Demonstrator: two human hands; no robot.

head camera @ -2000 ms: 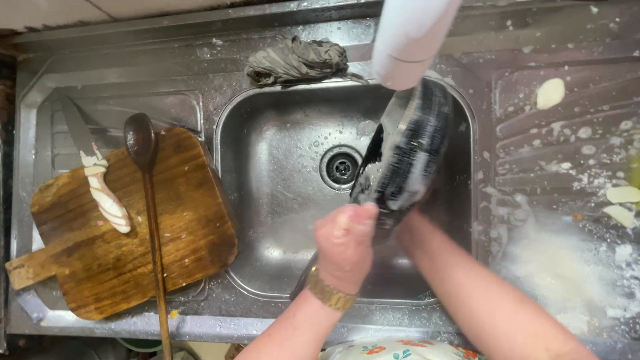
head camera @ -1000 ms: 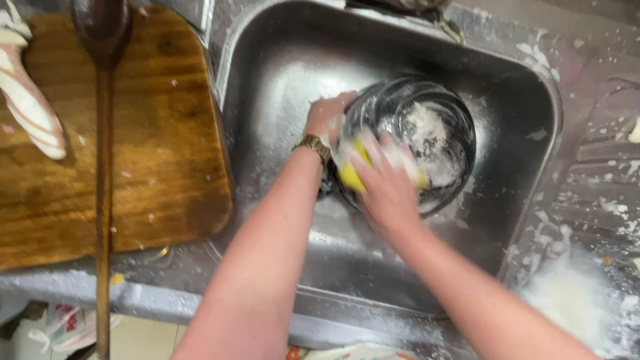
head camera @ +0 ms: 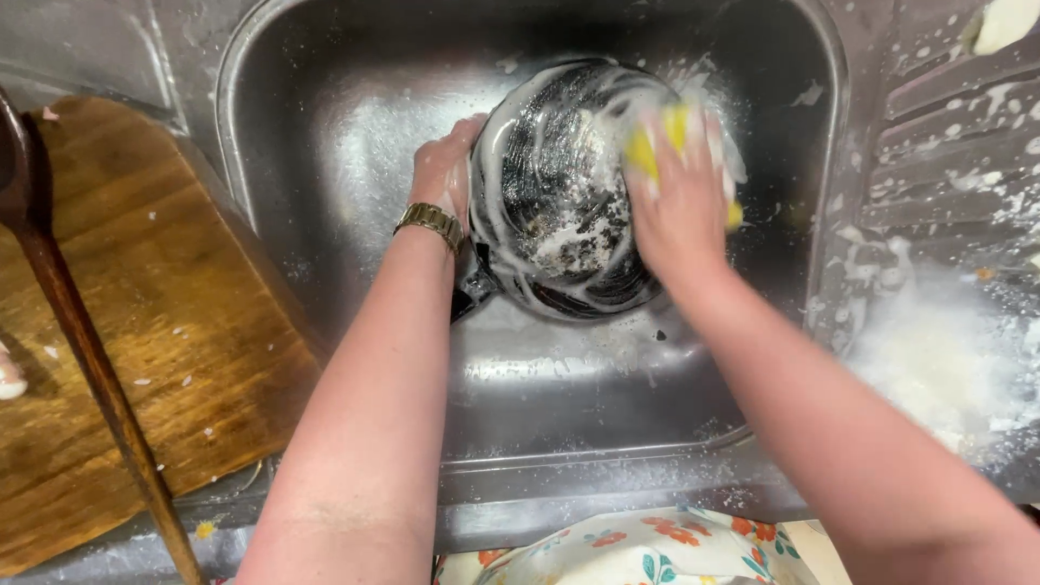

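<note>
In the stainless steel sink (head camera: 528, 414) lies a black frying pan (head camera: 569, 187), its round face streaked with suds and pale residue. My left hand (head camera: 445, 175), with a gold-toned watch (head camera: 431, 223) at the wrist, grips the pan's left rim; its fingers are partly hidden behind the edge. Part of the pan's dark handle (head camera: 471, 294) shows beside that wrist, at the lower left of the pan. My right hand (head camera: 678, 183), blurred, presses a yellow sponge (head camera: 642, 150) on the pan's right side. White foam surrounds the sponge.
Left of the sink lies a wooden cutting board (head camera: 203, 341) with a long wooden spoon (head camera: 89, 349) across it. Part of a pale handle (head camera: 10, 375) shows at the left edge. The ribbed drainboard (head camera: 934, 171) on the right bears white powder (head camera: 934, 357) and splashes.
The pan was tilted up under a white spout two seconds ago; now it lies low in the sink. The sponge and my right hand have moved from its left part to its right side.
</note>
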